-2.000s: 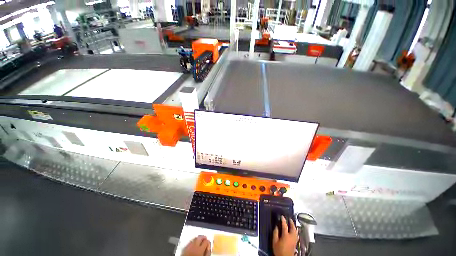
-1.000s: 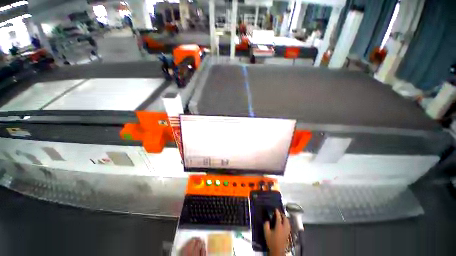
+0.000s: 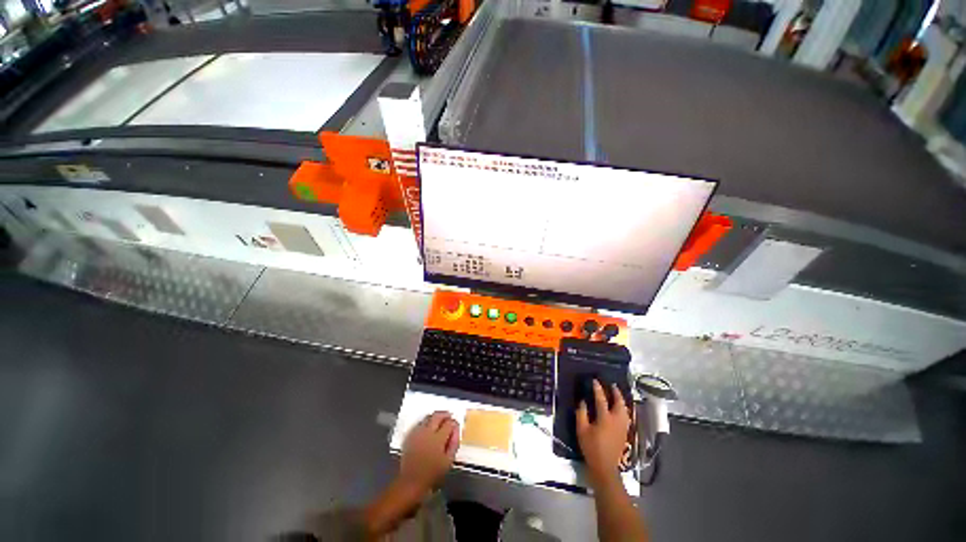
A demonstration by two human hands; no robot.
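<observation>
My right hand (image 3: 602, 429) rests over a dark mouse (image 3: 586, 393) on the black mouse pad (image 3: 575, 364), right of the keyboard. My left hand (image 3: 430, 449) lies on the white console shelf (image 3: 535, 466) below the keyboard (image 3: 482, 367), fingers partly curled; nothing shows in it. A yellow-orange square (image 3: 488, 431) lies just right of my left hand. The monitor (image 3: 556, 228) shows a white window with small text along its top and lower left. The orange button panel (image 3: 540, 321) sits between monitor and keyboard.
A white-grey handheld device (image 3: 656, 394) with a cable stands at the shelf's right edge. Behind the monitor is the dark machine bed (image 3: 720, 127) with a blue line. White sheets (image 3: 260, 90) lie on the left bed. Orange end blocks (image 3: 360, 185) and silver tread plates (image 3: 328, 318) run along the machine.
The view has tilted down, so the console sits higher and both forearms show. The monitor now shows reddish text at its top. Both hands remain in about the same places on the console.
</observation>
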